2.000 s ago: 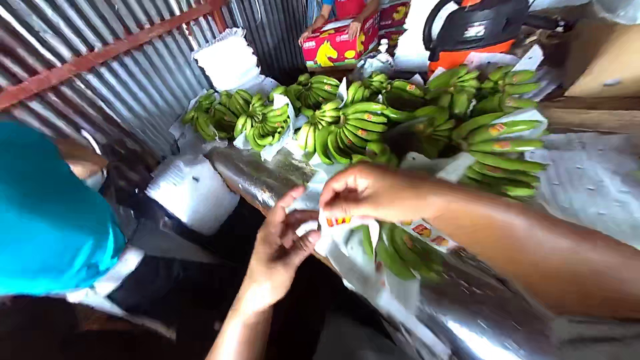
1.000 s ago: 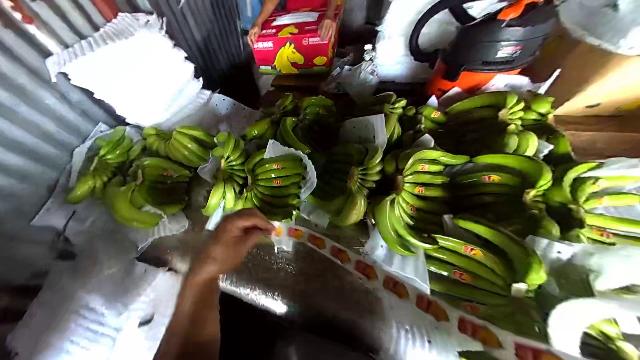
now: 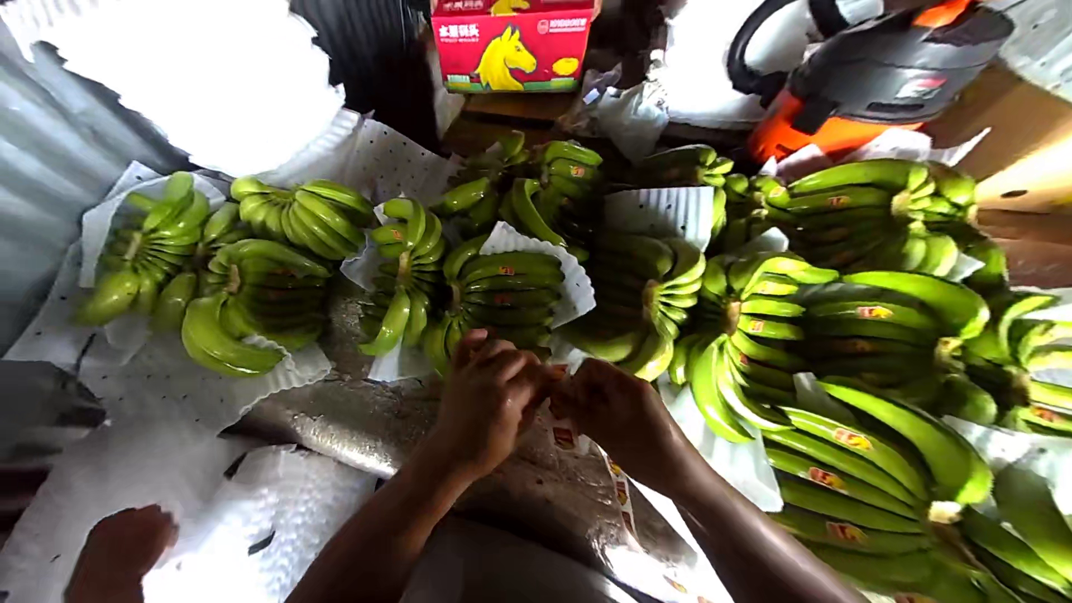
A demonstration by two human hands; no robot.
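Observation:
My left hand [image 3: 494, 406] and my right hand [image 3: 620, 419] meet at the middle, both closed at a strip of stickers [image 3: 620, 494]. The strip hangs below my right hand and runs down toward the lower right. Just behind my hands lies a hand of green bananas [image 3: 511, 285] with small stickers on some fingers, partly wrapped in white foam sheet [image 3: 578, 285]. To the right, a large hand of green bananas [image 3: 871, 477] also bears stickers. On the left, green bananas [image 3: 260, 293] rest on foam and perforated paper.
A red carton with a yellow horse [image 3: 511, 50] stands at the back. A black and orange vacuum cleaner [image 3: 888, 75] is at the back right. Another person's hand [image 3: 126, 544] shows at the lower left, near white foam sheets [image 3: 285, 502].
One second ago a single hand of mine held the strip stretched out to the right; now both hands are together at it. The person at the red carton is out of view.

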